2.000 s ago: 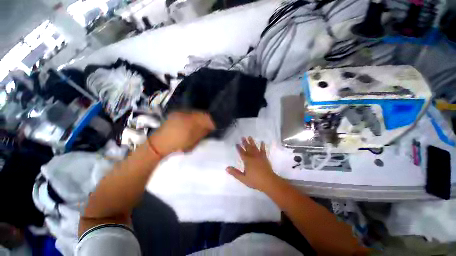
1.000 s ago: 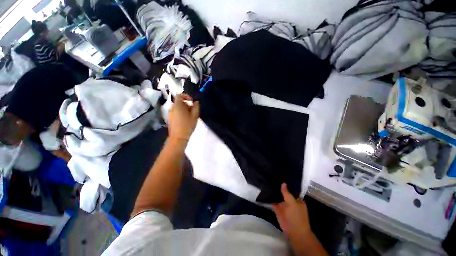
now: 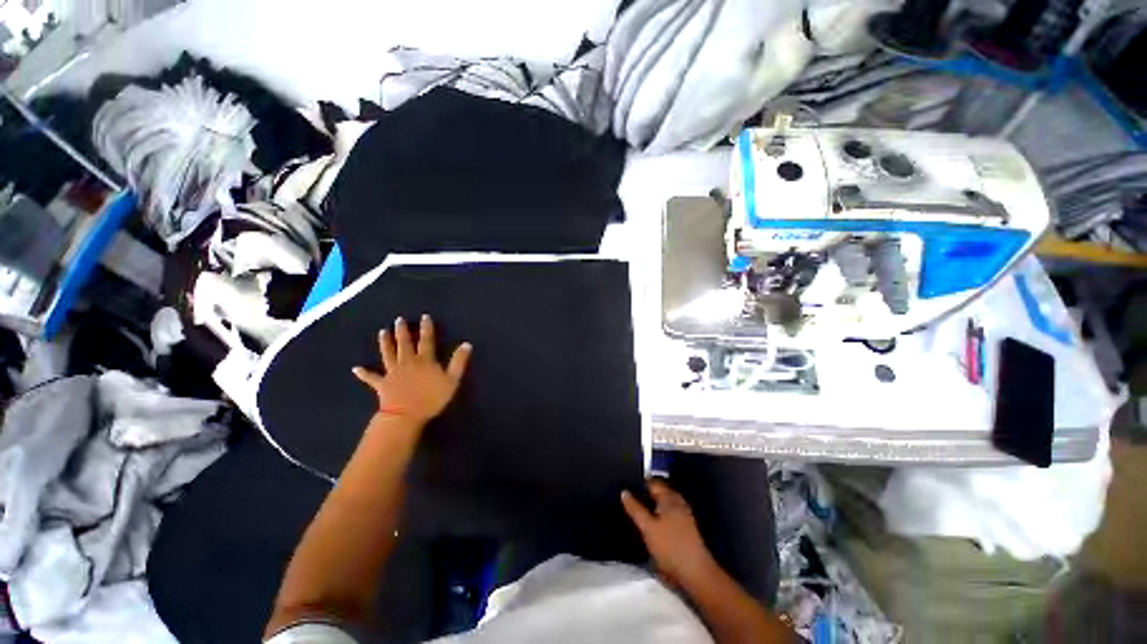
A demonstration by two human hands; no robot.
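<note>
A black fabric panel (image 3: pixel 528 365) lies flat over a white panel (image 3: pixel 330 299), which shows as a thin white rim along its top and rounded left end. My left hand (image 3: pixel 415 374) lies on the black panel with fingers spread. My right hand (image 3: pixel 663 518) is at the panel's lower right corner, partly at its edge; whether it pinches the fabric is unclear. The overlock machine (image 3: pixel 881 227) stands to the right, its presser foot area (image 3: pixel 780 292) beside a metal plate (image 3: pixel 698 271).
More black panels (image 3: pixel 478 176) lie behind. Grey and white bundles (image 3: pixel 704 69) stand at the back. White cloth (image 3: pixel 76 491) is heaped at left. A phone (image 3: pixel 1025 400) and thin pens (image 3: pixel 975 351) lie at the table's right. White cloth hangs below the table's right end.
The black and white panels, held apart and folded a second ago, now lie flat and aligned. My left hand has moved from the far edge onto the black panel and spread open. The view has shifted right.
</note>
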